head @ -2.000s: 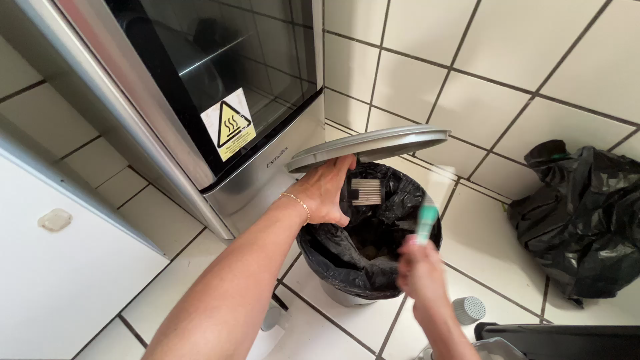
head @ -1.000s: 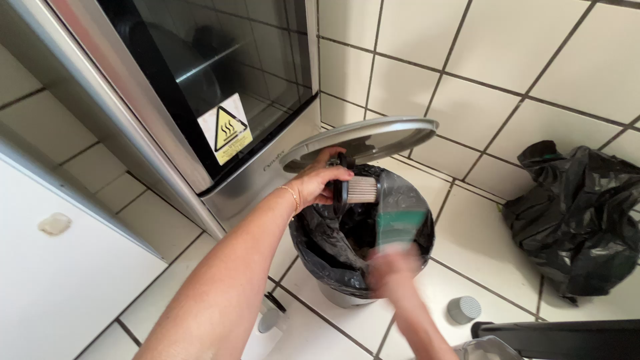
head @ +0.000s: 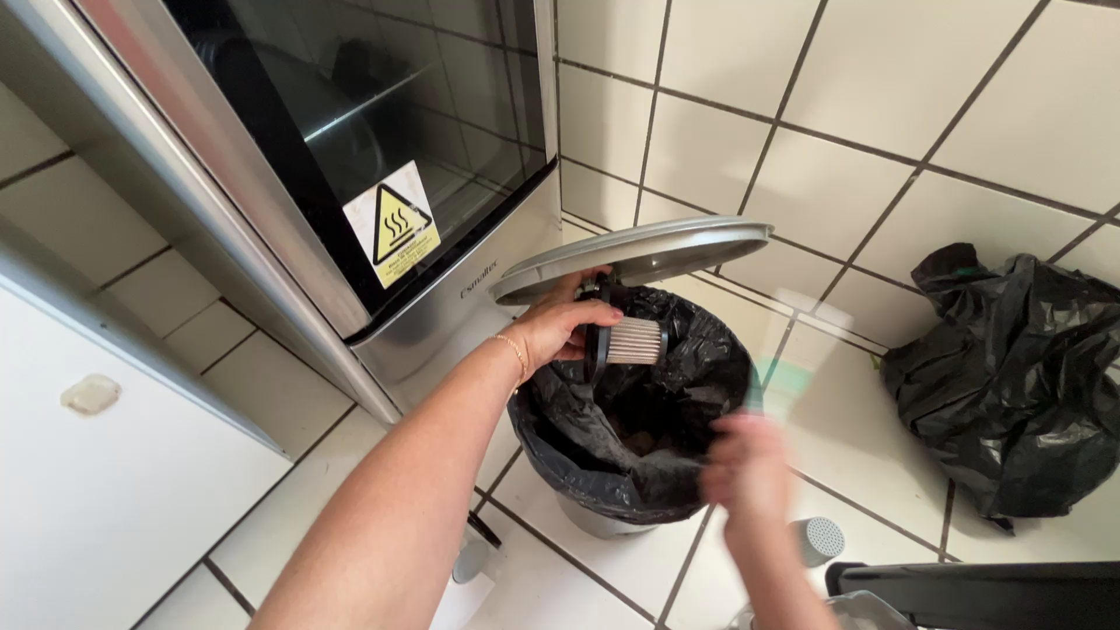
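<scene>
My left hand [head: 564,325] grips the black end of a pleated cartridge filter [head: 636,340], held sideways over a trash bin lined with a black plastic bag [head: 569,468]. The grey round lid [head: 639,249] is tilted up above that hand. At the bin's right side, my right hand [head: 748,455] is blurred by motion, closed round the handle of a brush-like tool [head: 783,376] with a green part and a pale end. The tool is apart from the filter; its exact shape is too blurred to tell. Dark debris lies inside the bin.
A steel oven with a glass door [head: 455,271] stands left of the bin. A full black garbage bag [head: 1006,385] sits by the tiled wall at right. A grey perforated cylinder [head: 820,541] and a black object [head: 980,595] are on the lower right; a white panel [head: 114,472] is at left.
My right hand and the green tool have moved from the filter, where they were one second ago, to the bin's right rim. My left hand still holds the filter, its pleats now turned more sideways than two seconds ago.
</scene>
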